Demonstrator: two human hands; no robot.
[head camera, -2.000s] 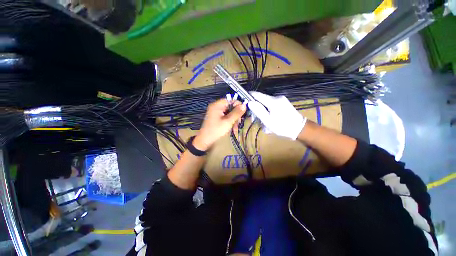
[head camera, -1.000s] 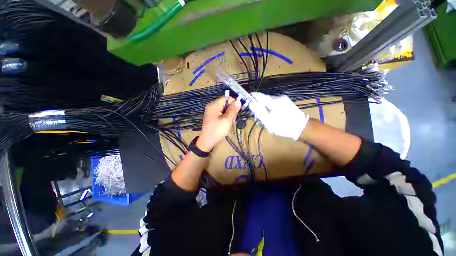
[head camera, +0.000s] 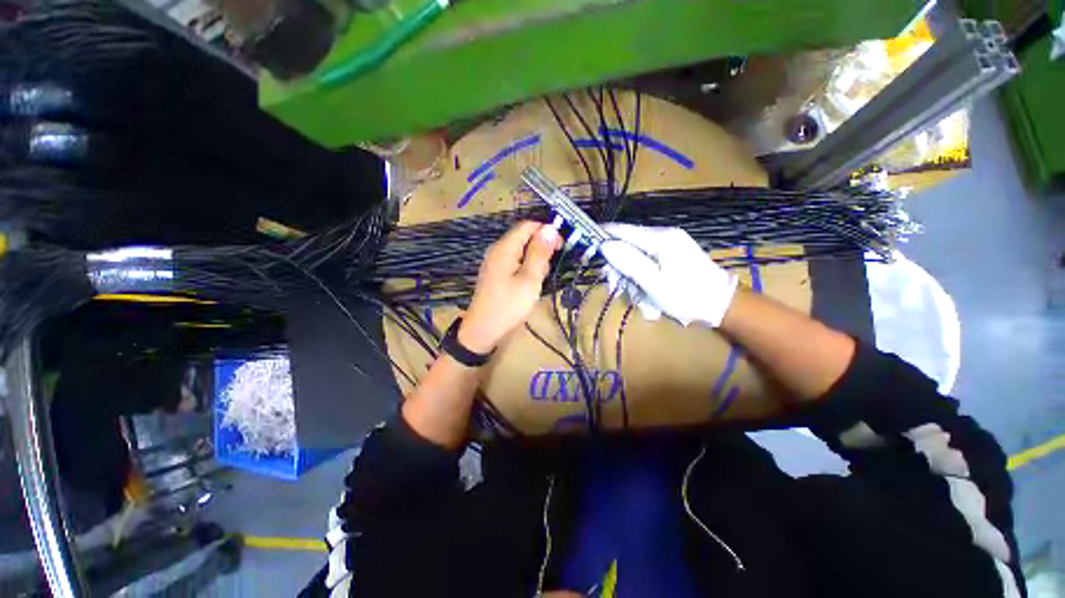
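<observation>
My right hand [head camera: 672, 275], in a white glove, holds a narrow silver slotted strip [head camera: 547, 193] that slants up to the left. My left hand [head camera: 510, 278], bare with a dark wristband, pinches a small pale cable end [head camera: 557, 221] against the strip's edge. Several thin black cables hang below the strip over the tan cardboard board [head camera: 491, 397]. A wide bundle of black cables [head camera: 747, 216] runs across the board beneath the strip, with silvery tips at its right end. The fingertips partly hide the cable end.
A green press plate [head camera: 607, 58] spans the top. Thick tied cable bundles [head camera: 131, 269] lie at left. A blue bin [head camera: 259, 465] with white pieces stands lower left. A white tub [head camera: 917, 321] is at right, below a metal profile [head camera: 923, 105]. A dark mat [head camera: 339, 368] lies under the board.
The view has shifted slightly. My left fingers now press a pale tip close to the strip, where pale ends stood up from the fingers before. My right hand still holds the strip.
</observation>
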